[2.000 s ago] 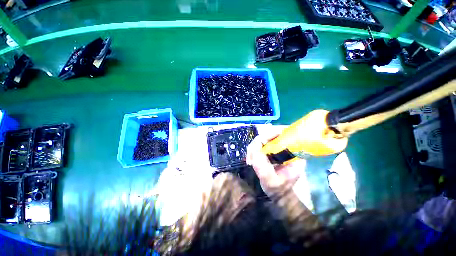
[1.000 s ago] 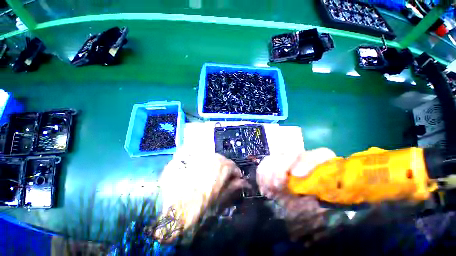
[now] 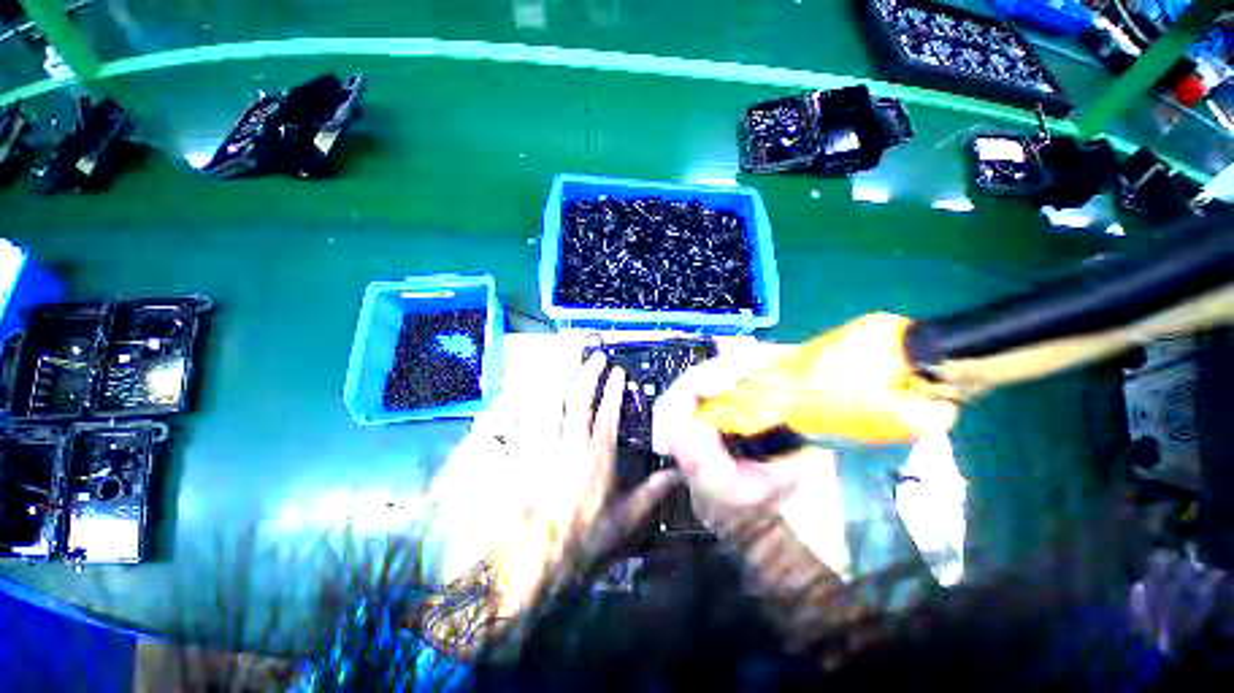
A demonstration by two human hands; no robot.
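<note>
An open black housing (image 3: 659, 362) lies on a white mat (image 3: 812, 504) in front of me, partly covered by both hands. My left hand (image 3: 552, 454) lies flat over its left side with the fingers stretched out; I cannot tell whether it holds a small part. My right hand (image 3: 738, 454) is closed around the yellow-orange electric screwdriver (image 3: 828, 386), which is tilted over the housing's right side. The screwdriver's tip is hidden by the hand. A black cord runs from its back end to the upper right.
A small blue bin (image 3: 363, 355) holds dark screws; a large blue bin (image 3: 773, 257) behind the mat holds black parts. Open housings (image 3: 149, 355) lie at left, others (image 3: 809, 131) along the far side. A parts tray (image 3: 968, 48) is at far right, a white scrap (image 3: 934, 508) at right.
The screwdriver has swung from lying sideways at right to a tilted pose over the housing. My left hand has opened out and moved forward onto the housing.
</note>
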